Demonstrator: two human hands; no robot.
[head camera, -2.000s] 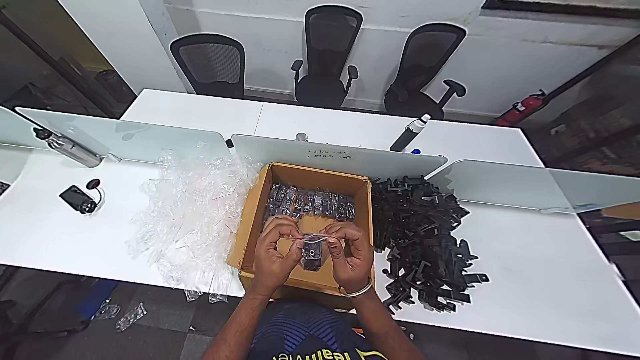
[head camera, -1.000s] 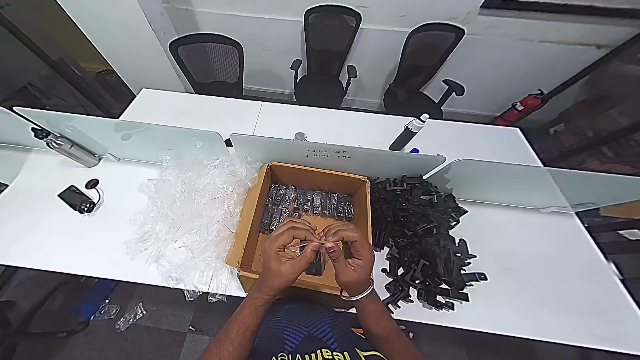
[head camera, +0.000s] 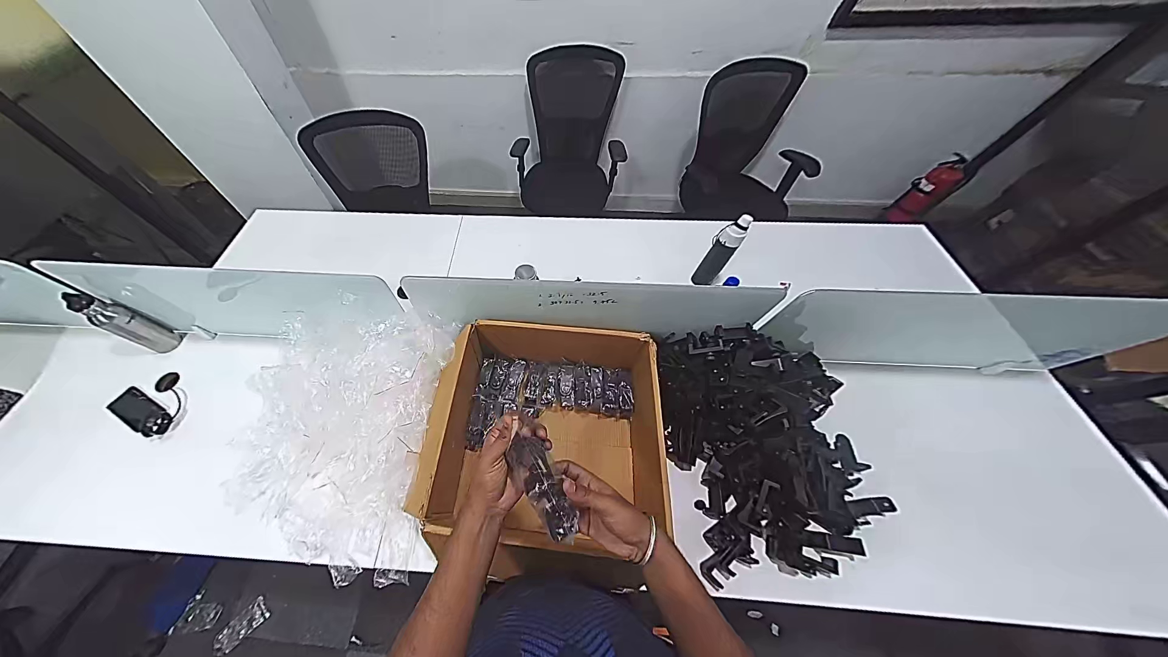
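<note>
A clear plastic bag with a black part inside (head camera: 542, 484) lies slanted between my hands, over the near half of an open cardboard box (head camera: 646, 429). My left hand (head camera: 497, 465) grips its upper end. Fingers of my right hand (head camera: 602, 516), with a bangle at the wrist, hold its lower right side. Rows of bagged black parts (head camera: 557, 385) lie along the far and left sides inside the box. Left of the box spreads a heap of clear plastic bags (head camera: 338, 429); on its right is a pile of loose black plastic parts (head camera: 776, 447).
Low glass dividers (head camera: 593, 306) stand behind the box on the white table (head camera: 985, 493). A steel bottle (head camera: 128, 324) and a small black device (head camera: 139, 411) are at the left. A dark bottle (head camera: 721, 251) stands beyond the divider. A few plastic bags (head camera: 242, 625) lie on the floor.
Both hands were close together at the bag's top edge; now they are apart, and the bag with its black part lies lengthwise between them, more fully in sight.
</note>
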